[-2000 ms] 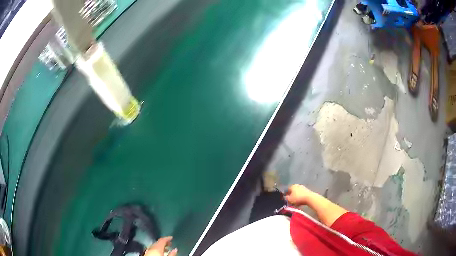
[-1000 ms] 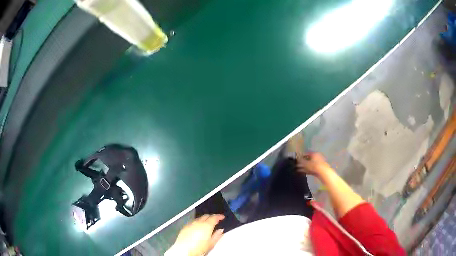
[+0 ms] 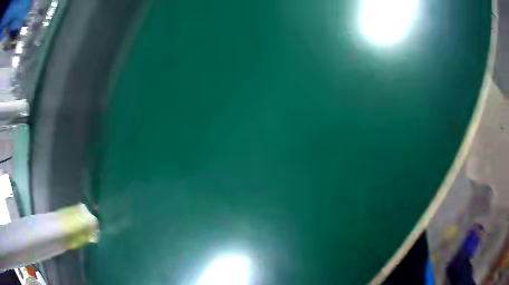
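Observation:
No hand is in view; both of my hands are out of the picture. The glossy green bench top (image 3: 251, 128) lies nearest in front of me and fills most of the view, with bright light reflections at the upper right and at the bottom. Its pale edge (image 3: 467, 142) curves down the right side. The picture is blurred.
A whitish bench post (image 3: 39, 236) with yellowish tape at its foot stands at the lower left. The dark grey conveyor belt (image 3: 64, 133) runs along the left. Worn grey floor (image 3: 485, 200) and a blurred blue and dark shape (image 3: 467, 250) show at the lower right.
The view has turned and shifted along the bench. Both hands, the red sleeve and the black head strap mount have left the picture. The post now shows at the lower left.

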